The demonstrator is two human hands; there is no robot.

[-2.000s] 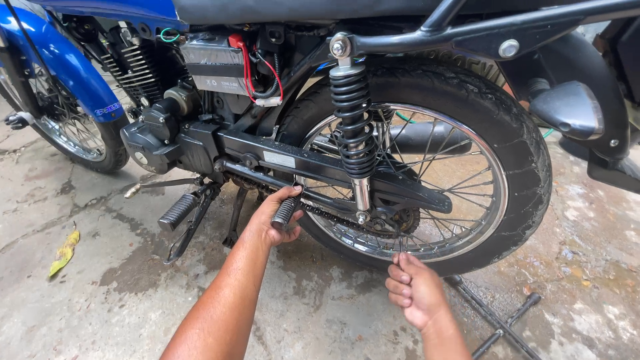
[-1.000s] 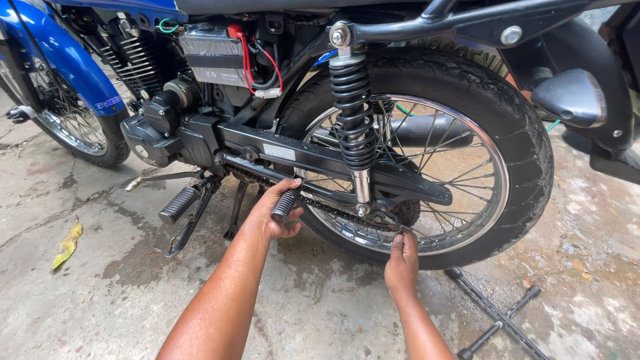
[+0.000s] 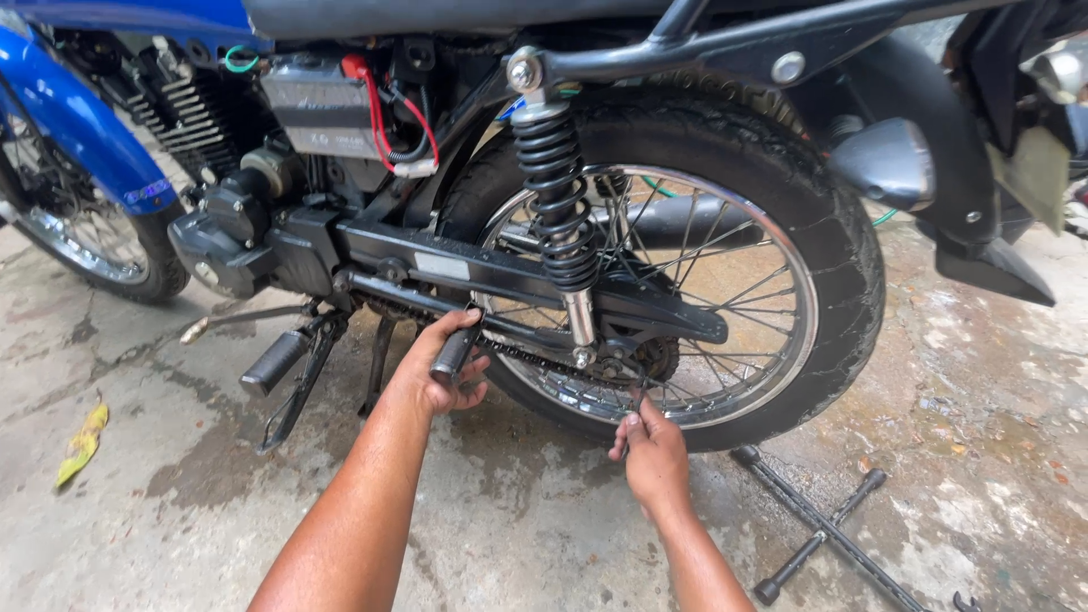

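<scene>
My left hand (image 3: 446, 361) is closed around the rubber passenger footpeg (image 3: 456, 353) below the swingarm (image 3: 510, 280) of a blue motorcycle. To its right, my right hand (image 3: 650, 438) pinches a thin dark tool (image 3: 639, 395), its kind unclear, whose upper end reaches the rear axle area by the sprocket (image 3: 660, 359). The drive chain (image 3: 544, 361) runs between the two hands, low in front of the spoked rear wheel (image 3: 786, 374). The coil-spring shock absorber (image 3: 557, 204) stands above them.
A four-way lug wrench (image 3: 820, 527) lies on the wet concrete at the lower right. The front footpeg (image 3: 276, 363) and side stand (image 3: 297, 395) are left of my left hand. An uncovered battery (image 3: 319, 106) with red wires sits above the engine. A yellow leaf (image 3: 83, 444) lies far left.
My right hand was higher, up against the chain by the axle, one second ago; it is now slightly lower, with the thin tool showing above its fingers. My left hand has stayed at the footpeg.
</scene>
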